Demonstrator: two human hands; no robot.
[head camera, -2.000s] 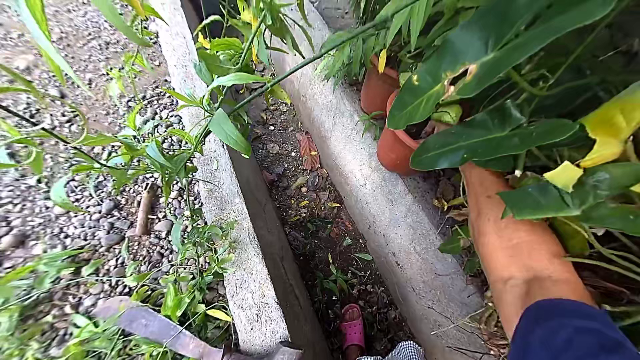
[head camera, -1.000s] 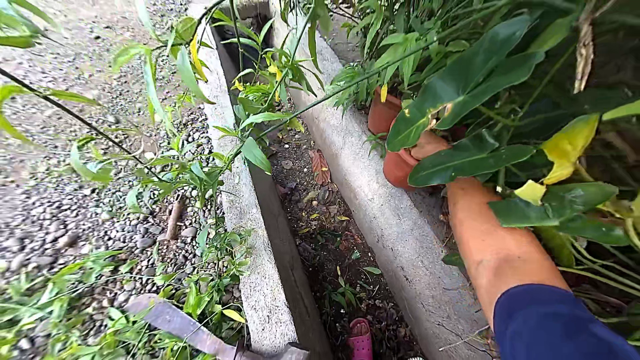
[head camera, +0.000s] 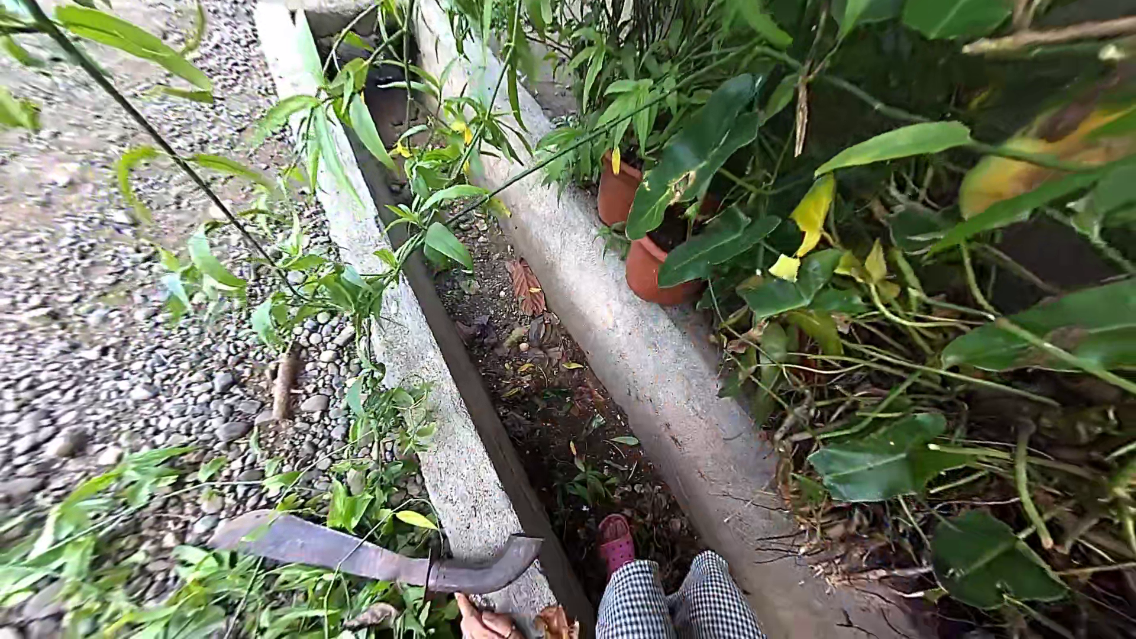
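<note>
My left hand (head camera: 486, 621) shows only in part at the bottom edge, on the left concrete wall, just below the handle of a machete (head camera: 382, 561). A brown dry leaf (head camera: 557, 623) lies beside its fingers; whether the hand holds it cannot be told. The machete rests across the wall top, its broad blade pointing left over green weeds. My right hand is out of view. Two terracotta-coloured pots, one (head camera: 658, 271) in front and another (head camera: 617, 191) behind it, stand along the right wall under large green leaves.
A narrow trench with soil and dead leaves runs between the left (head camera: 417, 382) and right (head camera: 639, 364) concrete walls. A foot in a pink clog (head camera: 615, 541) stands in it. Long leafy stems (head camera: 532, 169) cross above. Gravel (head camera: 177, 355) lies left, dense foliage (head camera: 879, 461) right.
My right hand and arm, at the front pot a second ago, have left the view. Part of my left hand now shows at the bottom edge by the machete's handle.
</note>
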